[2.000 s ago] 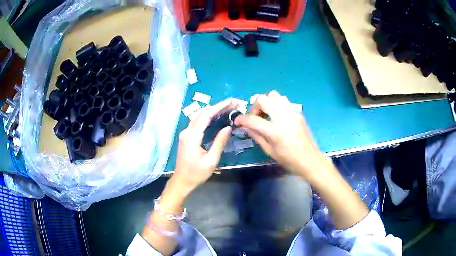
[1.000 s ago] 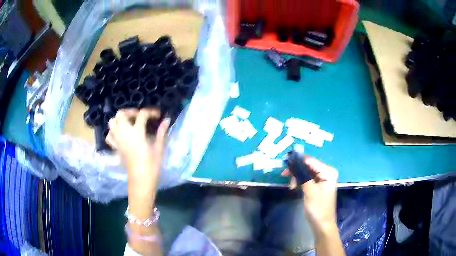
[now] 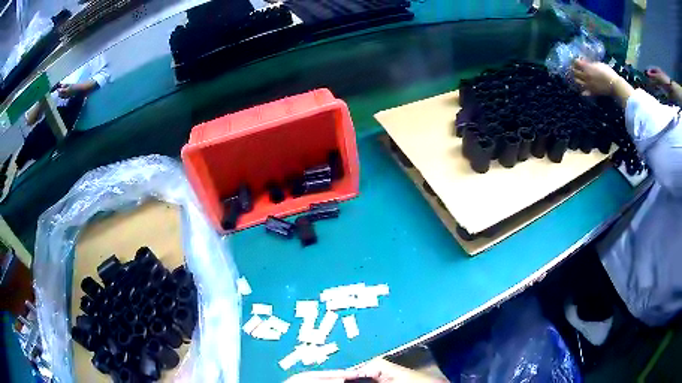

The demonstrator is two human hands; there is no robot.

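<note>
My left hand (image 3: pixel 321 376) and my right hand (image 3: pixel 404 371) are at the bottom edge, mostly cut off. A dark piece, apparently a black housing (image 3: pixel 361 380), shows between them; which hand grips it is unclear. Small white inserts (image 3: pixel 320 326) lie loose on the bench just above my hands. Black housings (image 3: pixel 138 310) are heaped on cardboard in the film-lined carton (image 3: pixel 213 299) at left.
A red bin (image 3: pixel 269 123) holds several housings; a few lie before it (image 3: pixel 305 230). Stacked cardboard sheets (image 3: pixel 426 161) at right carry upright housings (image 3: pixel 538 112). Another person's hand (image 3: pixel 598 78) is beyond them. Cartons or stacks stand at the back.
The view has tilted up and swung right. My left hand has left the carton and is near my right hand at the bottom edge. The right hand is now mostly cut off.
</note>
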